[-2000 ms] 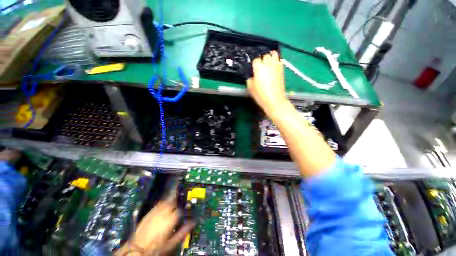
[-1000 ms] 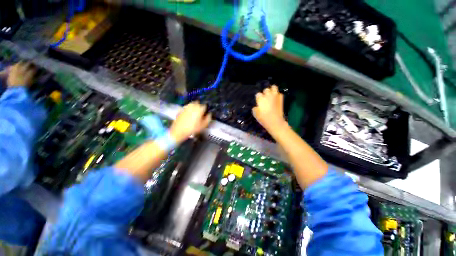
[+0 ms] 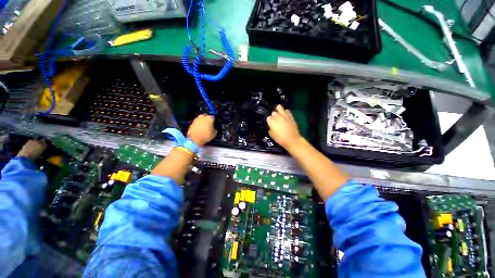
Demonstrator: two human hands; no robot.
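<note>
My left hand (image 3: 202, 129), with a light blue strap at the wrist, reaches over the rail to the near-left part of a black component bin (image 3: 241, 122) on the lower shelf. My right hand (image 3: 283, 126) is at the right part of the same bin, among small dark glinting components. The fingertips of both hands are hidden against the dark parts, so I cannot tell whether they hold any. A green circuit board (image 3: 268, 231) with yellow blocks lies in a black carrier below my hands.
A bin of pale flat cables (image 3: 369, 122) stands right of my right hand. A metal rail (image 3: 244, 156) crosses before the shelf. A blue coiled cord (image 3: 202, 92) hangs near my left hand. Another person's hand (image 3: 32, 149) is at far left. A parts tray (image 3: 315, 27) sits above.
My left hand has gone from beside the board up to the lower bin. My right hand has left the upper tray for the lower bin. The view has shifted.
</note>
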